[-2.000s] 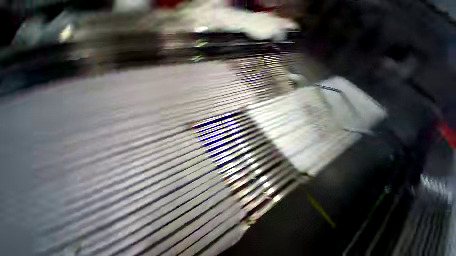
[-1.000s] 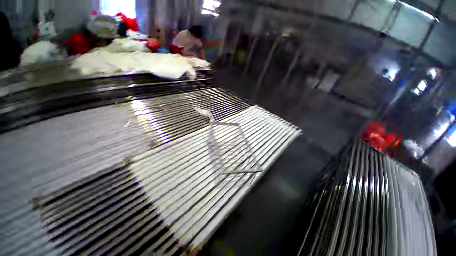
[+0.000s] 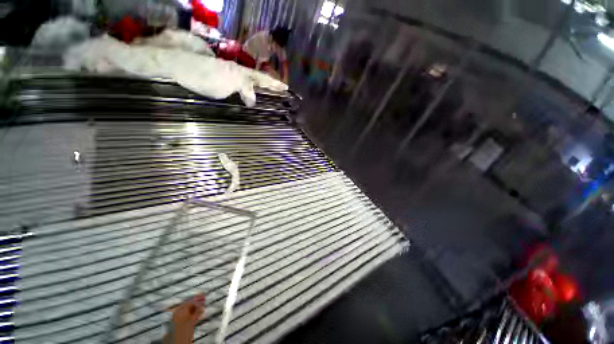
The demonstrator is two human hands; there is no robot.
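A thin grey rectangular frame [image 3: 238, 275] lies over the ribbed white covering [image 3: 316, 222], its far edge near the bare bars and its near end cut off or unclear. One bare hand, which looks like my right hand [image 3: 185, 317], comes in from the bottom edge over the frame's area. It is blurred, with the fingers partly bent; whether it touches or holds anything cannot be told. My left hand is not in view. A curved loose white strip [image 3: 231, 173] lies on the bare bars just beyond the frame.
Shiny bare bars [image 3: 155, 151] lie beyond the white covering, with another white area [image 3: 44, 168] at the left. A white cloth pile [image 3: 175, 67] and a bending person [image 3: 262, 50] are behind. A dark aisle runs right, with red items [image 3: 542, 285] and a neighbouring bar rack [image 3: 505, 326].
The view has turned right and sharpened since the first frame. The frame and strip now appear nearer and further left. A hand has come into view at the bottom.
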